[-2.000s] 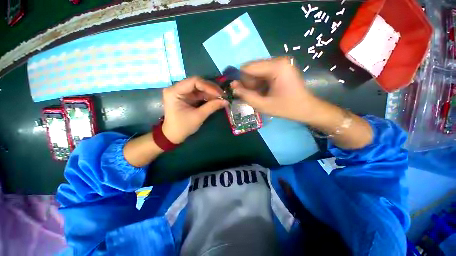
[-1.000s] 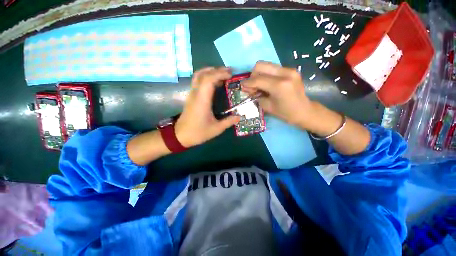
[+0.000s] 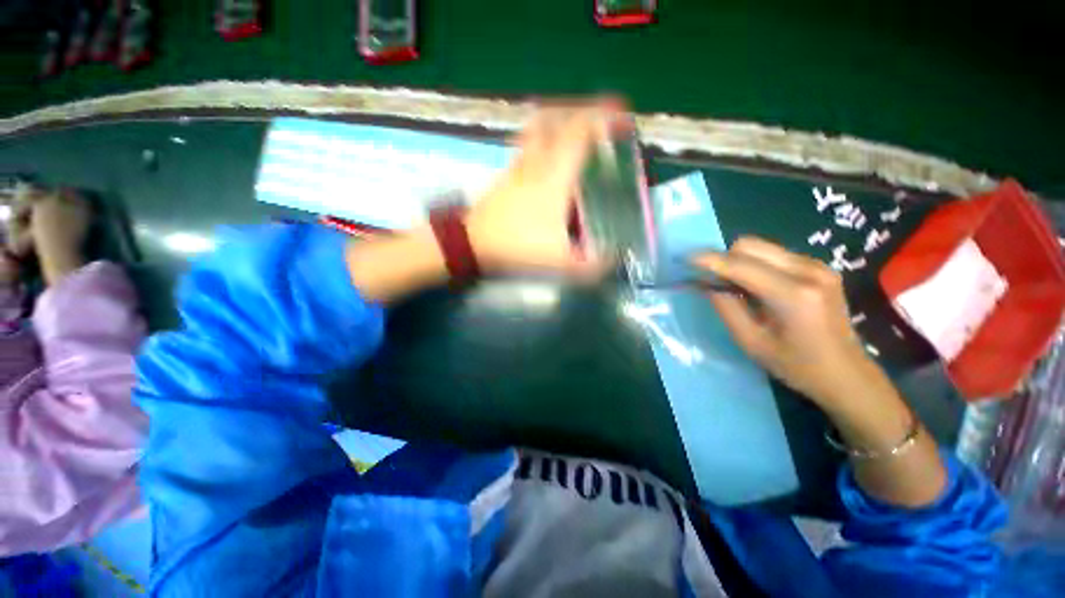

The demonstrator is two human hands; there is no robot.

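My left hand (image 3: 531,204) is blurred and holds a red-rimmed phone unit (image 3: 619,204), raised in front of the worn pale edge. The unit shows a dark greenish face, too blurred for detail. My right hand (image 3: 780,306) is to the right of the unit, fingers pinched on the tweezers (image 3: 715,285), which point left over the light-blue release liner (image 3: 726,415). The tips are too blurred to tell if they hold anything. The wide stock adhesive sheet (image 3: 350,175) lies at the left, partly behind my left hand.
A red bin (image 3: 993,292) with a white patch stands at right, with loose white strips (image 3: 847,222) beside it. Several units (image 3: 388,29) lie on the green conveyor beyond the pale edge (image 3: 747,143). Another person's pink sleeve (image 3: 76,386) and hand are at far left.
The view has shifted, showing the conveyor and the other person. The unit has been lifted by my left hand from the liner and moved forward. My right hand has separated from it to the right.
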